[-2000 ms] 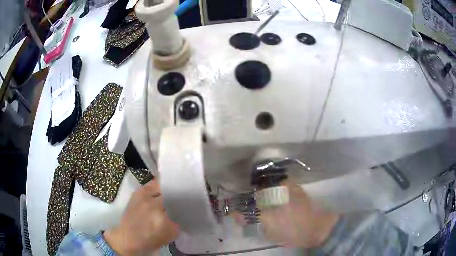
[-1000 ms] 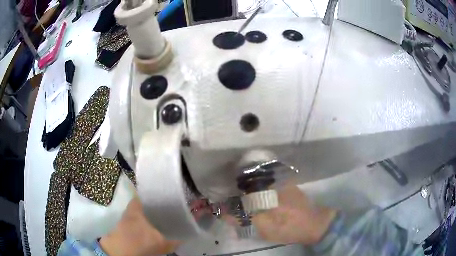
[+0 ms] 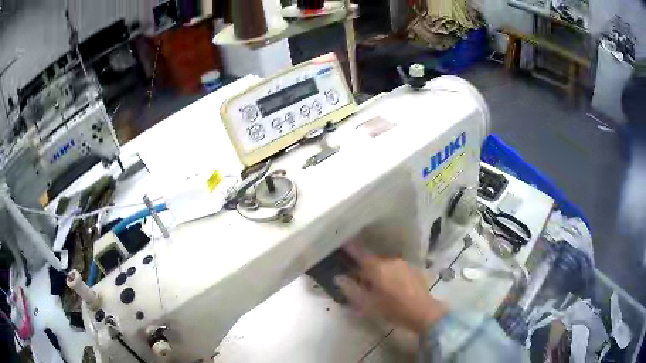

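Note:
The white sewing machine (image 3: 340, 184) spans the view diagonally, its needle end at lower left. My right hand (image 3: 389, 287) is blurred and reaches in under the machine arm from the lower right. Its fingertips are at a small dark piece (image 3: 331, 273) below the arm; whether they grip it or only touch it cannot be told. My left hand is not in view. The needle and presser foot are hidden.
A control panel (image 3: 287, 106) stands behind the arm. Black scissors or a similar dark tool (image 3: 506, 227) lie right of the machine. Light scraps (image 3: 567, 326) are at lower right. Thread cones stand behind. Another machine (image 3: 67, 142) is at far left.
The view has swung right and widened to the whole machine. My right hand has moved from the needle area to under the arm farther right. My left hand has gone out of view.

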